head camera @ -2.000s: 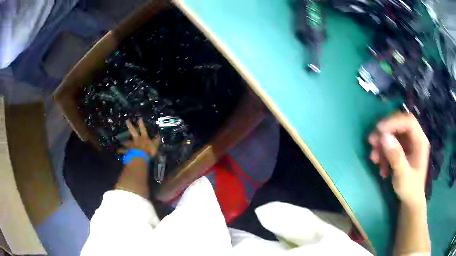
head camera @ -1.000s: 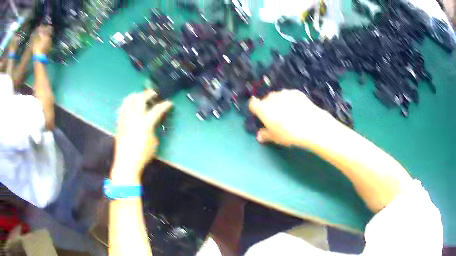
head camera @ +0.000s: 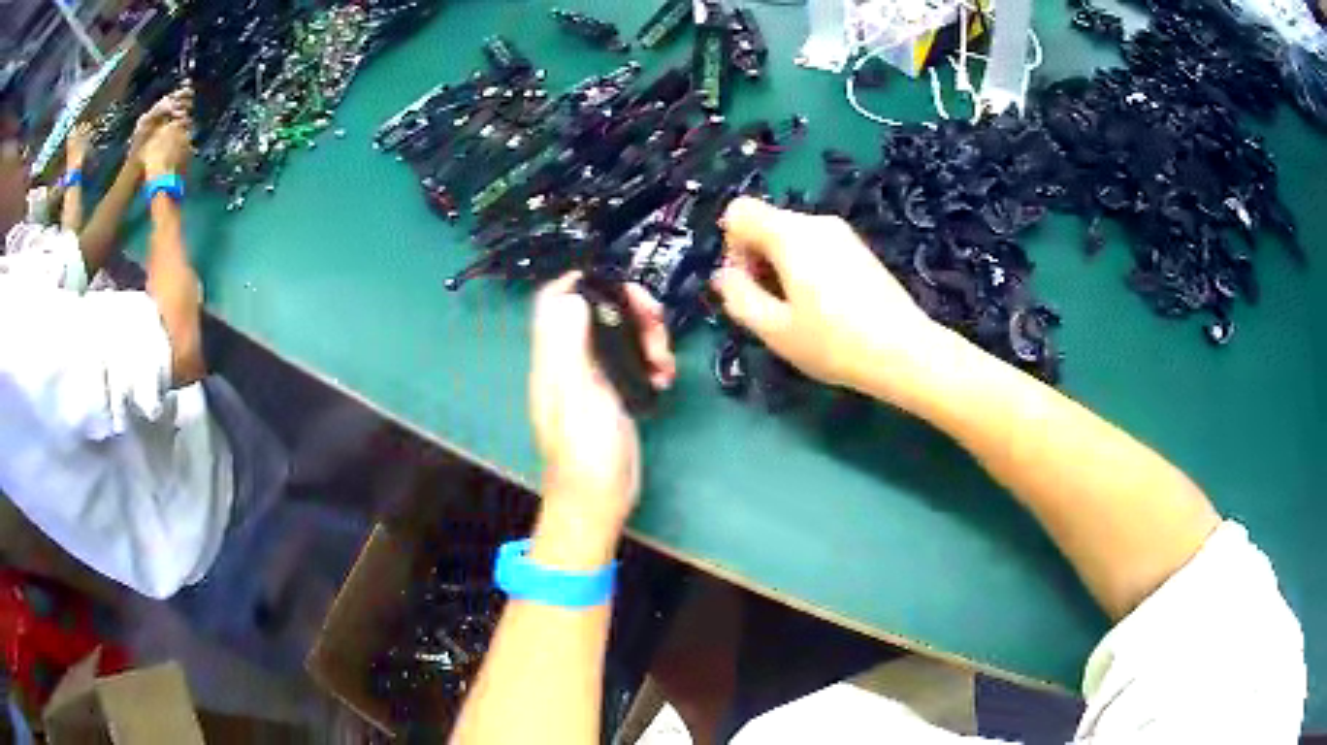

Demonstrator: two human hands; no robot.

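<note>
My left hand [head camera: 585, 415], with a blue wrist band, is closed around a black housing [head camera: 620, 347] above the table's near side. My right hand [head camera: 822, 291] is just right of it, with fingers curled at the edge of the heaps; whether it holds a piece is hidden. Slim black sticks [head camera: 546, 160], some with green strips, lie heaped beyond my left hand. Black curved parts [head camera: 961, 218] lie heaped beyond my right hand.
More black curved parts [head camera: 1179, 160] lie at far right. White cord [head camera: 873, 105] and pale packets lie at the far side. A neighbour's hand [head camera: 165, 146] is at left by a glittering heap [head camera: 291, 88]. An open carton [head camera: 349, 619] stands below the table edge [head camera: 728, 575].
My left hand has come up from the carton and moved right over the table, now with a black housing in it. My right hand has moved to the heaps. The view has turned.
</note>
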